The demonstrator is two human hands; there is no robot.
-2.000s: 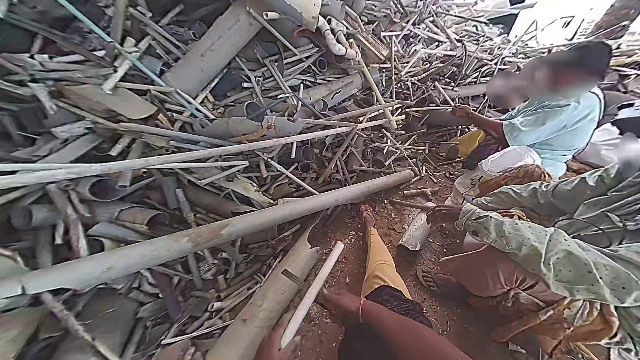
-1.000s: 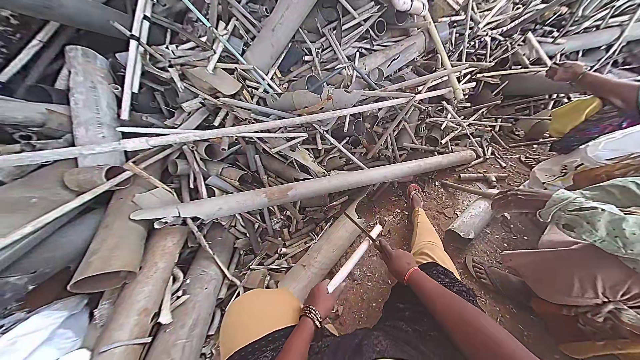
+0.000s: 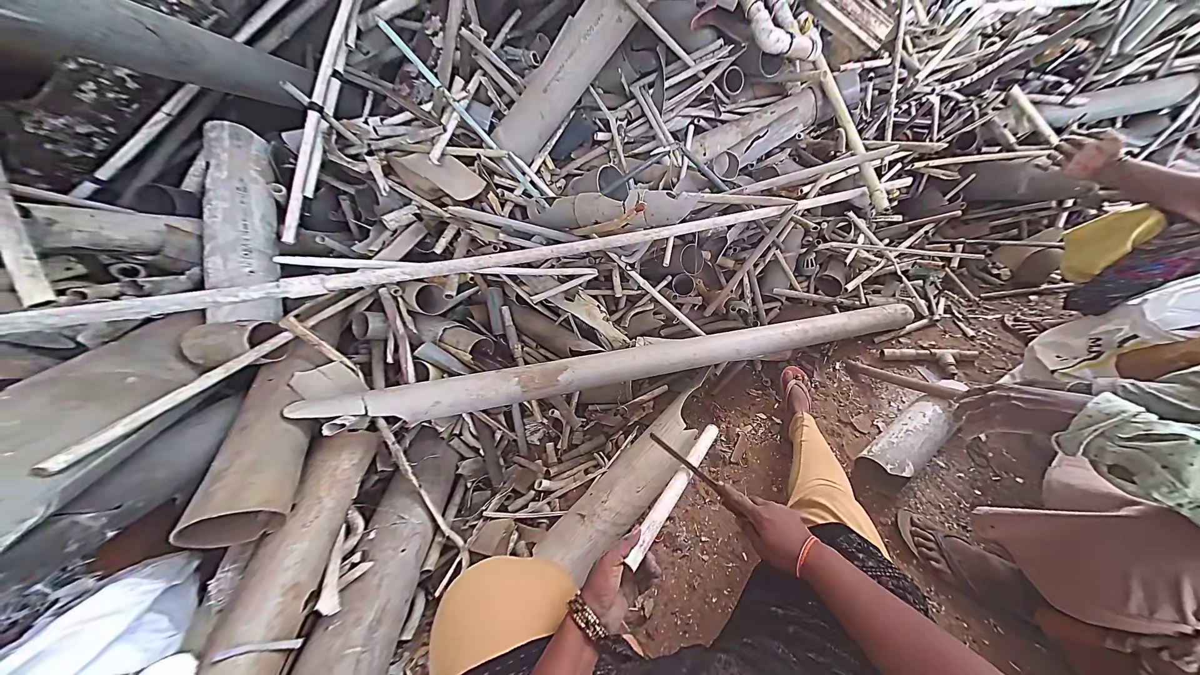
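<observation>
My left hand, with beaded bracelets at the wrist, grips the lower end of a short whitish plastic pipe that slants up to the right. In my right hand, which has a red thread at the wrist, is the handle of a thin dark blade. The blade crosses close to the pipe's upper end; whether it touches cannot be told. Behind both lies a wide, split grey pipe, and a long grey pipe stretches across the heap above them.
A large heap of scrap plastic pipes fills the left and far side. To the right sit people, one with a raised hand holding a pipe. A short wide pipe and a wooden-looking stick are near them on the brown ground.
The view has swung down and left. The blade in my right hand is now close to the upper end of the pale pipe. My left hand still holds that pipe.
</observation>
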